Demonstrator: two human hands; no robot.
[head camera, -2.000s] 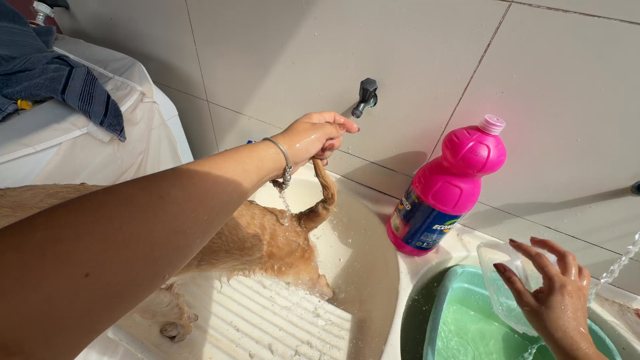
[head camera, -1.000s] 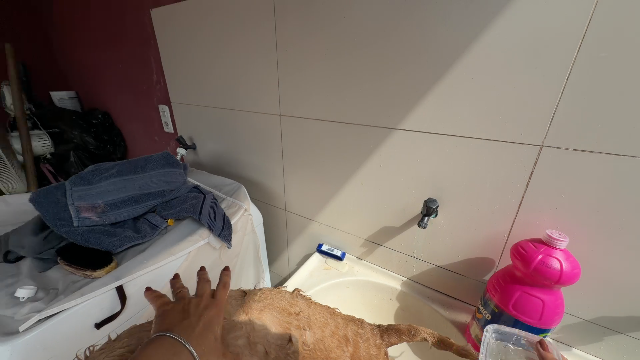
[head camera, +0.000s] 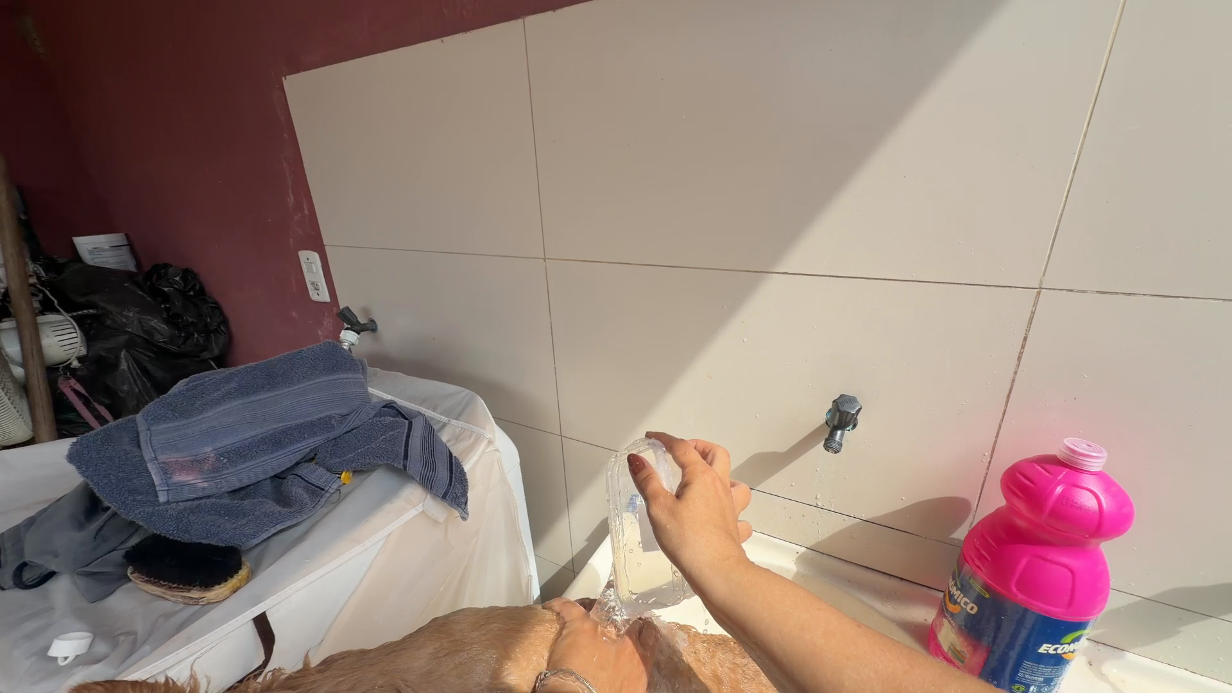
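My right hand (head camera: 707, 500) grips a clear plastic container (head camera: 640, 539), tilted on its side over the back of a wet, tan-furred dog (head camera: 472, 645). Water runs from its lower end onto the fur and onto my left hand (head camera: 597, 647), which lies on the dog's back and wears a bracelet at the wrist. The dog stands at the pale sink (head camera: 784, 553); its head and legs are out of view. A pink plastic bottle (head camera: 1049, 577) with a blue label stands upright at the right.
A black tap (head camera: 842, 422) juts from the tiled wall above the sink. At the left, a white-covered surface (head camera: 404, 558) bears a blue towel (head camera: 260, 443), a black-bristled brush (head camera: 188, 570) and a small white cap (head camera: 70, 647). Black bags (head camera: 144, 327) lie farther back.
The container, earlier beside the pink bottle, has moved left and up over the dog's back, and water now pours from it. My left hand has moved right along the back. The view has swung left.
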